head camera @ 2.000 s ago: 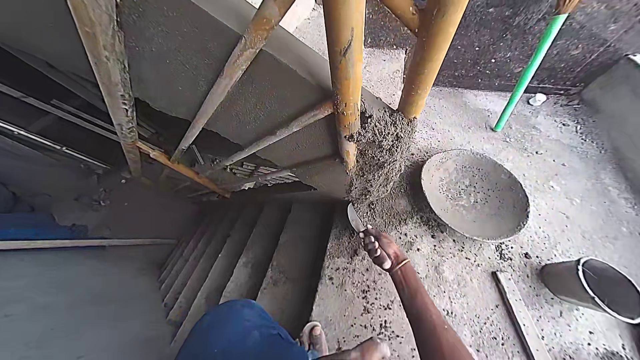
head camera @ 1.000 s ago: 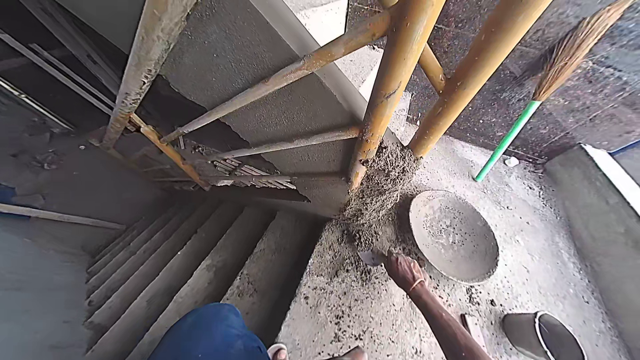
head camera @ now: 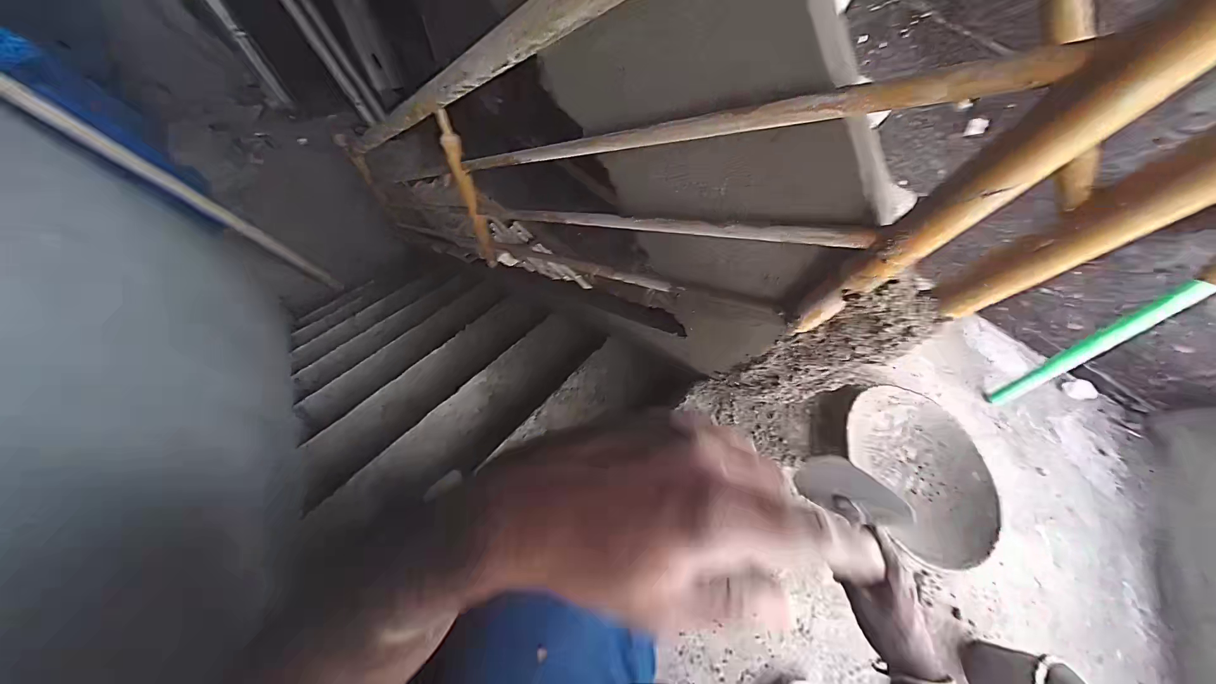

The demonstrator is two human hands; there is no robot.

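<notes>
My right hand [head camera: 888,589] grips a trowel at the lower right; its metal blade [head camera: 855,489] is raised in front of the near rim of a shallow round pan [head camera: 950,494] coated with dried mortar. Blurred by motion, my left hand [head camera: 655,513] reaches across the lower middle, its fingertips close to the trowel and my right hand; whether they touch, I cannot tell. Rough wet-looking mortar [head camera: 836,347] is heaped around the foot of the yellow railing post [head camera: 988,190], and loose crumbs of it spread over the landing.
Concrete stairs [head camera: 427,380] go down at the left, beside a grey wall [head camera: 133,399]. Yellow railing bars [head camera: 760,123] slope over them. A green broom handle [head camera: 1102,342] leans at the right. Part of a bucket [head camera: 1016,660] shows at the bottom right edge.
My left hand has come up across the view toward the trowel. My right hand has lifted the trowel from the mortar-strewn floor. The view has swung toward the stairs.
</notes>
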